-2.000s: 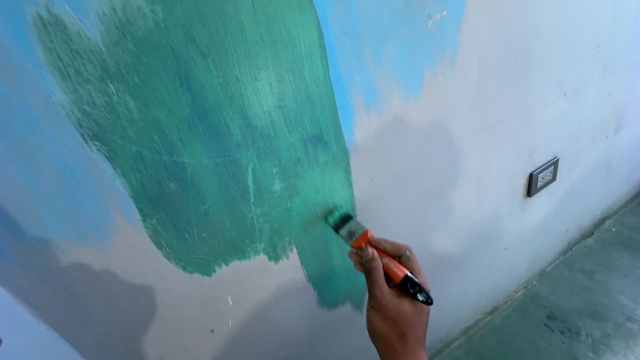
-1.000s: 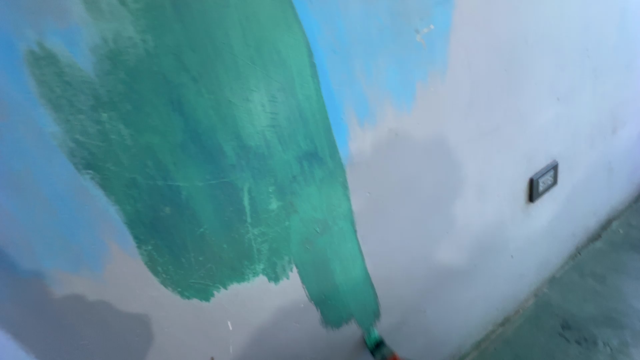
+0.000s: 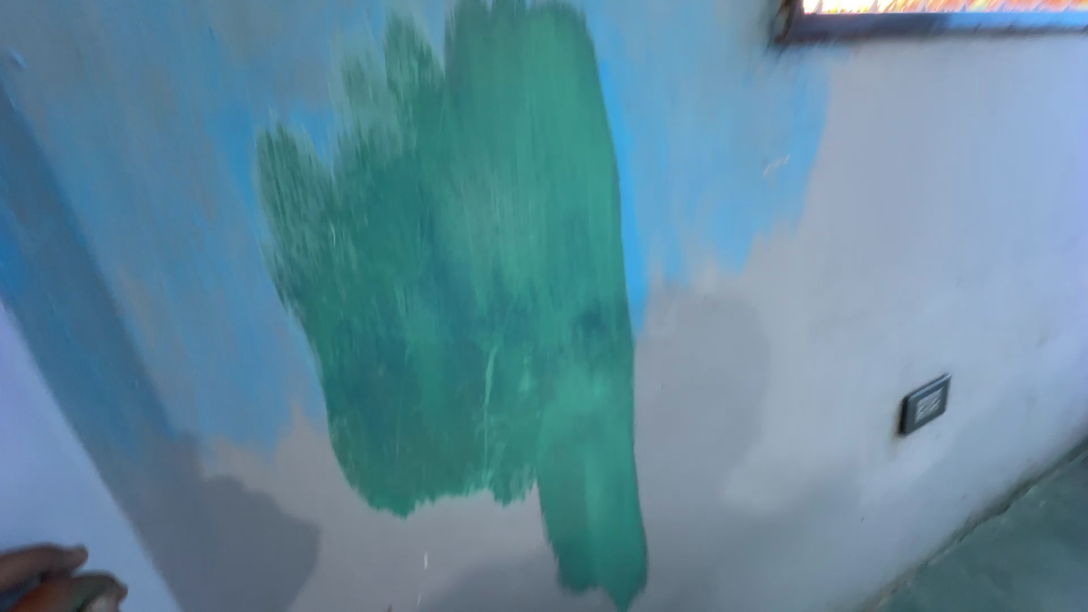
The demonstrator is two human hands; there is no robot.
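Observation:
A broad patch of green paint (image 3: 476,280) covers the middle of the wall, with a narrow strip reaching down at its lower right. Fingers (image 3: 64,578) show at the bottom left corner, entering from the left edge; they look like my left hand. Something orange lies between these fingers, too cut off and blurred to name. Whether they grip it is unclear. My right hand and the paintbrush with the orange and black handle are out of view.
The wall (image 3: 816,340) is pale grey, with blue paint (image 3: 697,170) around the green. A dark-framed wall outlet (image 3: 925,405) sits at the right, above the green-grey floor (image 3: 1020,544). A dark frame edge (image 3: 918,25) crosses the top right.
My right hand, which held the paintbrush against the wall, has gone out of view. The green strip reaches lower than two seconds ago. Fingers have appeared at bottom left. The view has shifted upward.

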